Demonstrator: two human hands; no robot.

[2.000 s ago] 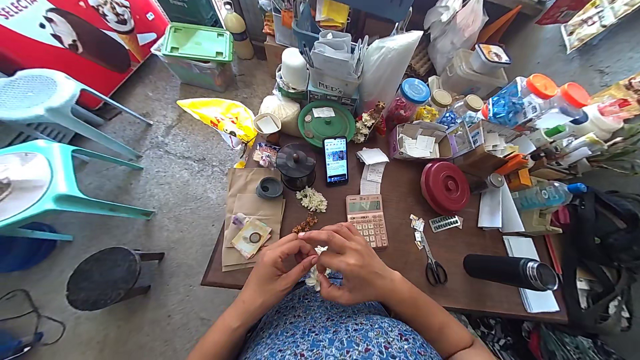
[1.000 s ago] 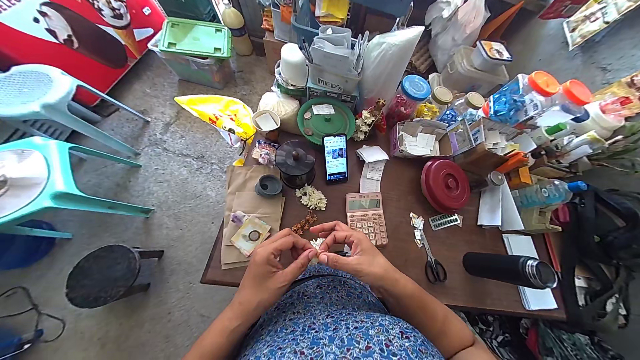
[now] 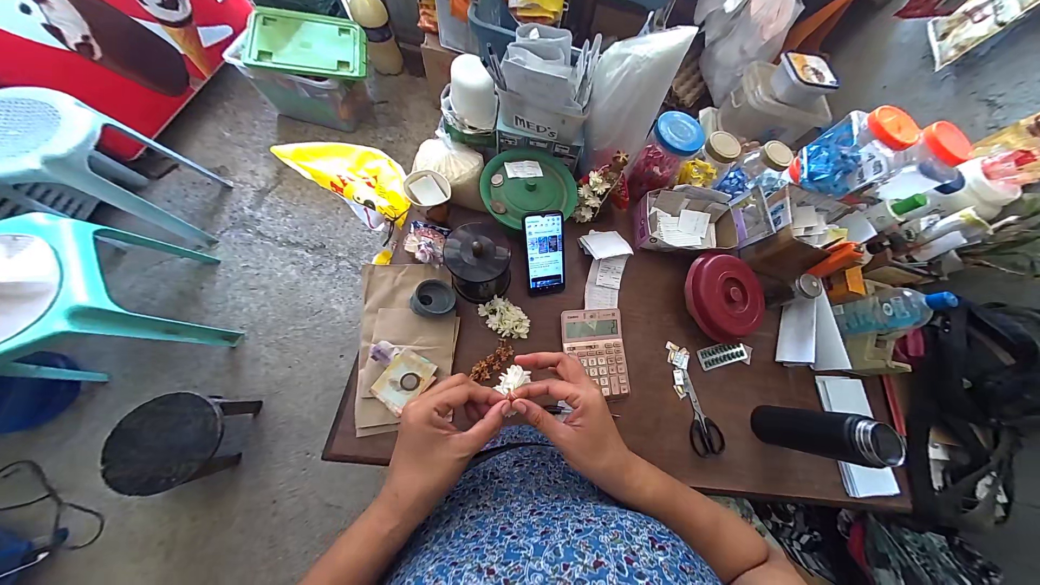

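A small white flower cluster [image 3: 513,379] is pinched between the fingertips of my left hand [image 3: 443,426] and my right hand [image 3: 578,418], which meet at the table's near edge. Just beyond lie a brown dried cluster [image 3: 491,362] and a pile of whitish blossoms [image 3: 504,317]. Behind my right fingers is a pink calculator [image 3: 597,345], partly covered. Left of my left hand, a small card with a dark ring-shaped thing [image 3: 404,382] rests on brown paper [image 3: 382,309]. What sits under my fingertips is partly hidden.
Around the wooden table stand a smartphone [image 3: 543,253], a dark lidded pot [image 3: 478,258], a green lid [image 3: 528,188], a maroon round container [image 3: 724,297], scissors [image 3: 700,418] and a black flask [image 3: 827,435]. Jars [image 3: 668,146] line the back. A dark stool [image 3: 162,443] stands at left on the floor.
Both hands stay together near the table edge. The white flower cluster between the fingertips shows more fully now, and the fingers have shifted their hold.
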